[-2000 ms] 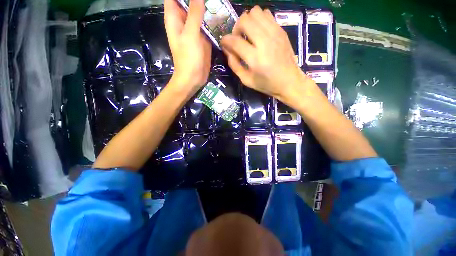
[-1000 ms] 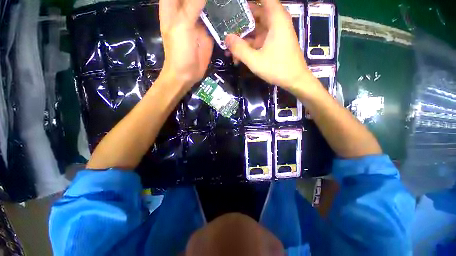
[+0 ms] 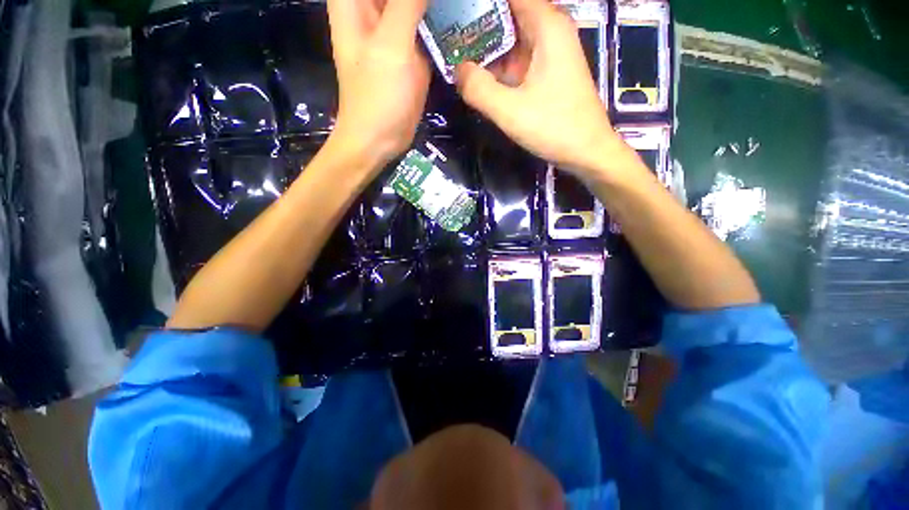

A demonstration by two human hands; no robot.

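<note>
A part-built phone (image 3: pixel 466 36) with a white rim around a green board is held at the top of the picture, its upper end cut off by the edge. My left hand (image 3: pixel 384 70) holds its left side, with the fingers partly cut off. My right hand (image 3: pixel 543 85) grips its right side, the thumb at its lower end. A loose green circuit board (image 3: pixel 435 190) lies tilted on the glossy black tray (image 3: pixel 239 184). Several white front housings (image 3: pixel 575 304) with dark windows sit in the tray's right pockets, some partly behind my right arm.
A bright silvery cluster of small parts (image 3: pixel 735 207) lies on the green bench (image 3: pixel 767 129) right of the tray. Shiny clear trays (image 3: pixel 867 239) stand at the far right. Whitish foam sheets (image 3: pixel 75 199) hang over dark trays at the left.
The part-built phone has tilted and moved slightly up and right. My right hand has shifted from over its face to its lower right side. The tray has shifted slightly in view.
</note>
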